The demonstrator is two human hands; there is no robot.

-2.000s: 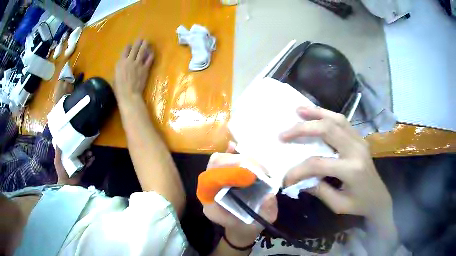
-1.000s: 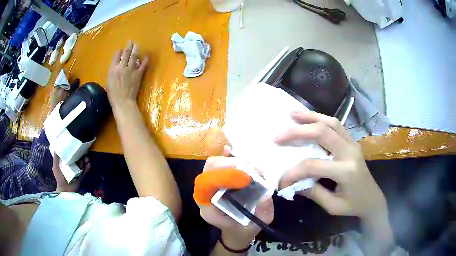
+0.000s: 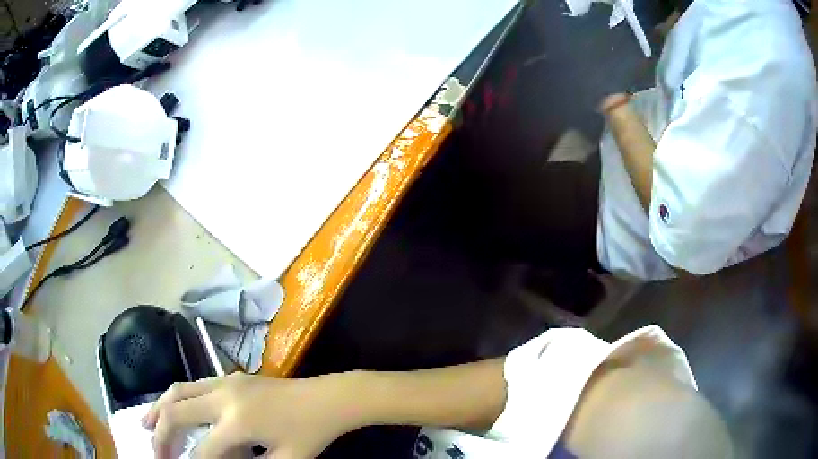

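Note:
The security camera (image 3: 139,354) is at the bottom left, with its black perforated ball up and its white housing cut off by the lower edge. My right hand (image 3: 238,417) lies over the housing with fingers bent. A bit of white cleaning cloth (image 3: 193,439) shows under the fingers, partly hidden. My left hand is out of the picture, and so is the bracket end of the camera.
A grey crumpled rag (image 3: 235,305) lies by the orange bench edge (image 3: 336,260). Black cable connectors (image 3: 112,235) lie on the grey mat (image 3: 170,238). Other white cameras (image 3: 121,143) stand left of the white sheet (image 3: 314,99). A person in a white coat (image 3: 717,152) is at the right.
The view has swung to the right. The camera and my right hand now show at the bottom left; my left hand and the neighbour at the left have gone out of view.

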